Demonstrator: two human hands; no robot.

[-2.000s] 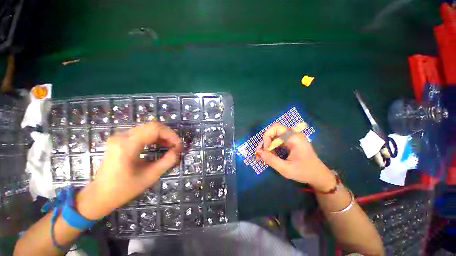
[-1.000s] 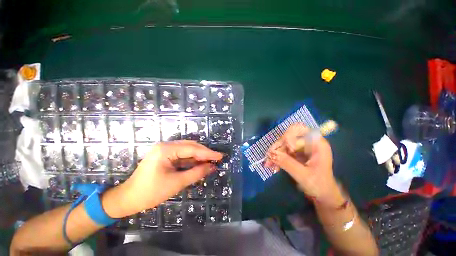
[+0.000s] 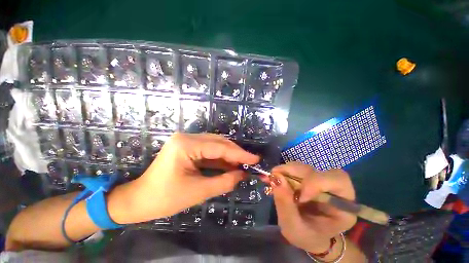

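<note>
My left hand (image 3: 193, 177), with a blue wrist strap (image 3: 97, 203), is over the clear blister tray (image 3: 293, 77). Its thumb and fingertips pinch a small dark component (image 3: 250, 172), mostly hidden. My right hand (image 3: 313, 203) holds tweezers (image 3: 355, 208) like a pen, tan handle pointing right. The metal tip meets the component at my left fingertips, with a tiny pale ring-like piece there. The tray pockets hold small shiny parts. The blue-edged sheet with a dense grid of pale squares (image 3: 342, 138) lies flat right of the tray.
A yellow-orange lump (image 3: 405, 66) lies on the green mat (image 3: 339, 56). Scissors (image 3: 444, 123) and white tissue (image 3: 436, 164) are at the right edge. Crumpled white strips (image 3: 25, 131) and an orange piece (image 3: 19, 34) are at the left. Another clear tray (image 3: 411, 239) shows lower right.
My right hand has moved left and down from the grid sheet, bringing the tweezers to my left fingertips. My left hand has moved right. The camera view has shifted, uncovering more of the sheet.
</note>
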